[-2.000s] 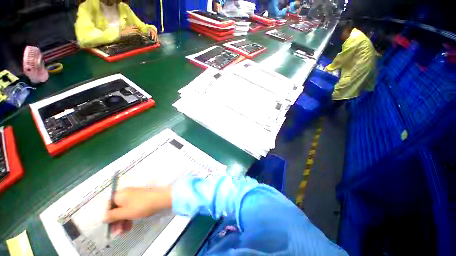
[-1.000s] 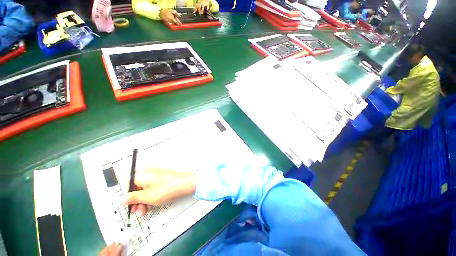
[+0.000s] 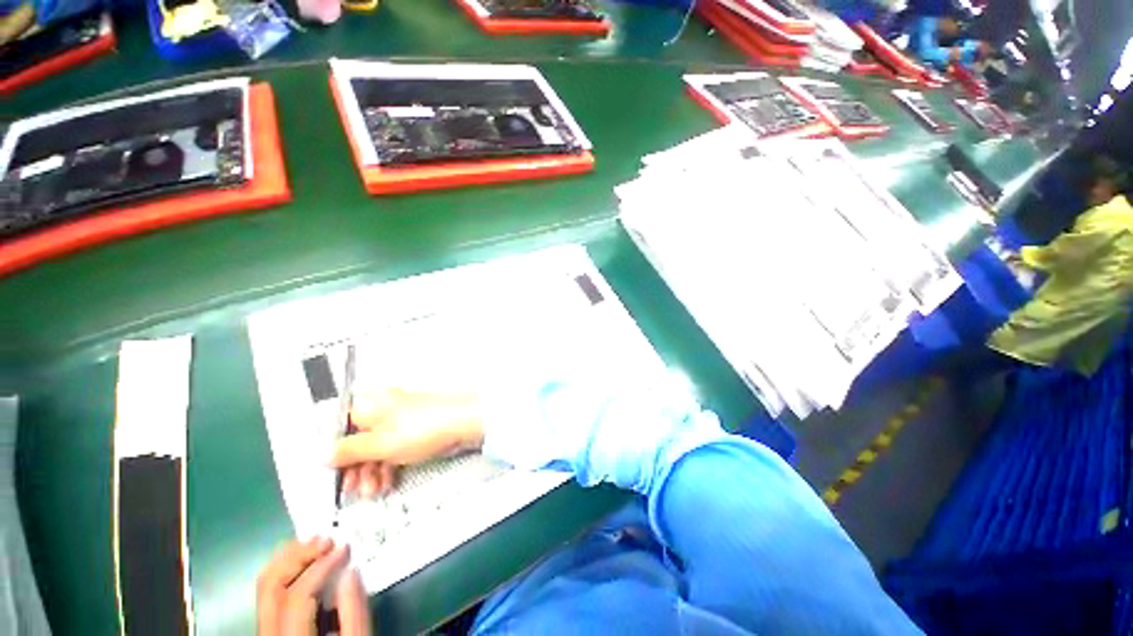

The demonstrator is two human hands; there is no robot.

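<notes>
A pale laptop bottom cover (image 3: 447,348) with dark patches near its short ends lies on a white interleaf sheet (image 3: 276,360). My right hand (image 3: 395,435) is over the cover's left part and holds slim black tweezers (image 3: 344,422), their tip pointing toward me. My left hand (image 3: 311,590) is at the bottom edge of the picture, partly cut off, with its fingers at the sheet's near left corner; a small dark thing shows between the fingers, too unclear to name. The adhesive pad strip (image 3: 152,497), white above and black below, lies left of the cover.
Laptop base units on red trays (image 3: 478,174) stand across the green mat (image 3: 497,236). Stacked covers with white sheets (image 3: 770,249) lie at the right. Another stack edge (image 3: 19,547) shows at far left. A person in a yellow smock (image 3: 1075,292) is at the right edge.
The view has swung left and down. My left hand has come into the picture and now reaches the sheet's near corner. My right hand still holds the tweezers, tip nearer the cover's near edge.
</notes>
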